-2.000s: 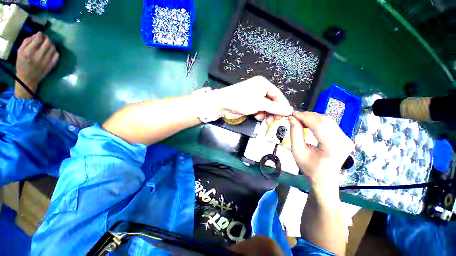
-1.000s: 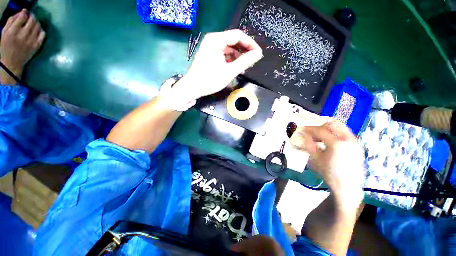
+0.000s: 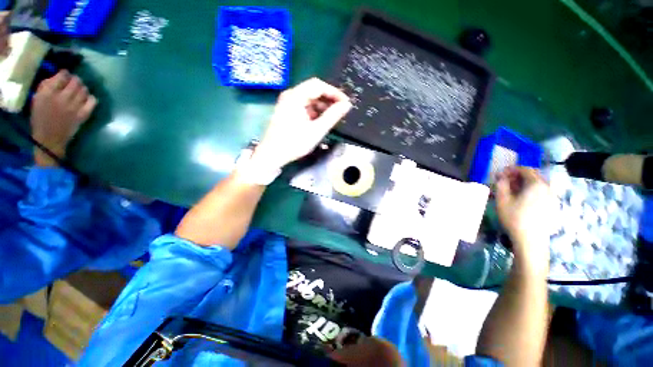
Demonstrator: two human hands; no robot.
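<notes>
The white assembly fixture (image 3: pixel 458 204) lies on the bench in front of me. The black ring-ended arm (image 3: pixel 408 256) lies at its lower edge. The dark plate with the yellow-orange ring (image 3: pixel 352 174) is left of the fixture. My left hand (image 3: pixel 304 118) is above the left edge of the black parts tray (image 3: pixel 429 152), thumb and fingertips together; whether they pinch a small piece cannot be told. My right hand (image 3: pixel 523 197) is blurred, at the front edge of the right blue parts bin (image 3: pixel 530 152), its fingers bent; what it holds cannot be told.
The left blue parts bin (image 3: pixel 254 54) is further back. The electric screwdriver (image 3: pixel 594 166) hangs at the right, above the clear blister tray (image 3: pixel 594 236). Another person's hand (image 3: pixel 61 111) is at the far left. A black cable crosses the lower right.
My right hand has moved right, off the fixture, to the right blue bin. My left hand has moved left from the fixture to the tray's left edge. The view has shifted.
</notes>
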